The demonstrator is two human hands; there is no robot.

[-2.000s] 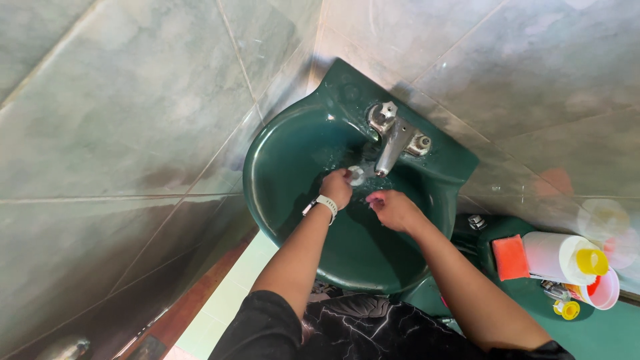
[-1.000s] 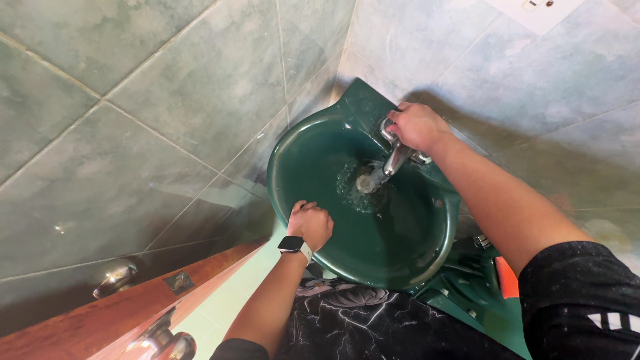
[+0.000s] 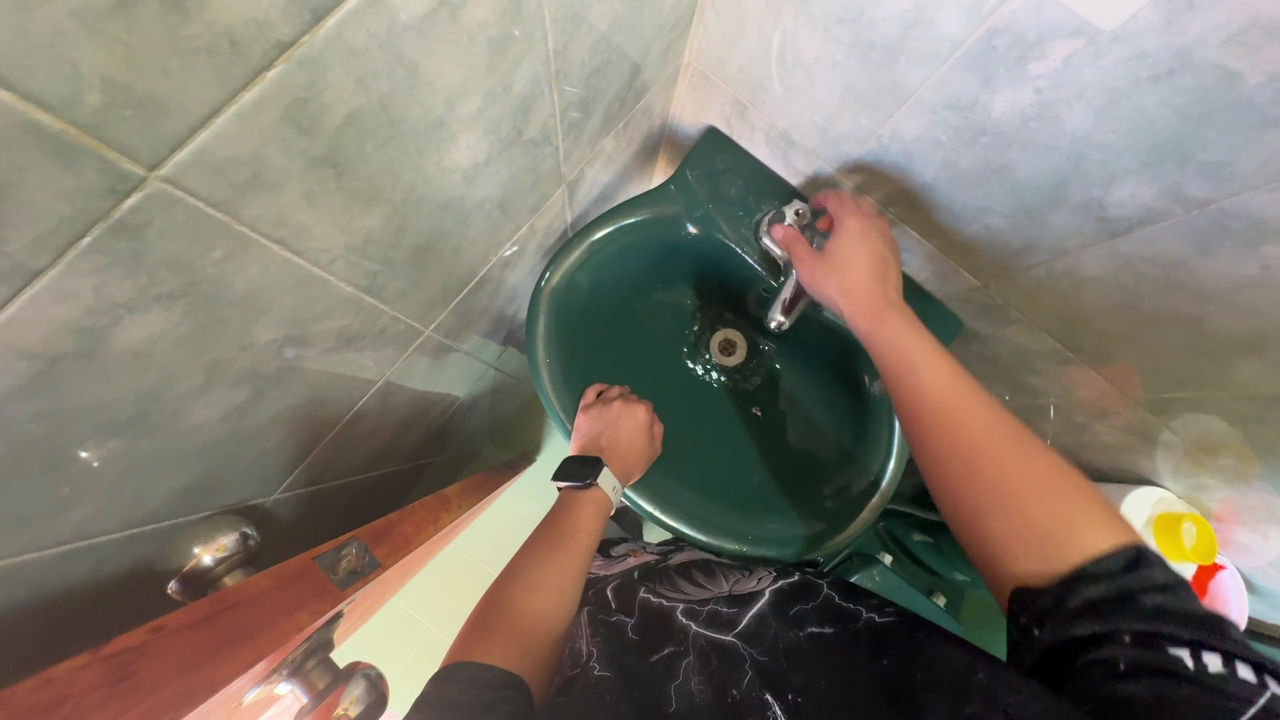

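Note:
My right hand (image 3: 855,255) is at the chrome faucet (image 3: 787,300), its thumb and fingers around the handle area at the back of the green washbasin (image 3: 640,300). My left hand (image 3: 618,432), with a watch (image 3: 588,475) on its wrist, hangs over the basin's front left rim with the fingers curled; whether it holds something is hidden. Below the spout, no stream of water shows. The metal drain (image 3: 728,347) is visible, with a few white suds or drops beside it.
Tiled walls (image 3: 300,200) meet behind the basin. A wooden door (image 3: 220,620) with metal knobs (image 3: 215,555) stands at the lower left. At the right are a white container with a yellow cap (image 3: 1185,538) and a green toilet (image 3: 930,570), partly hidden by my arm.
Both hands were together under the spout; my right hand moved up to the faucet, my left toward the rim. Water pooled around the drain one second ago has gone down.

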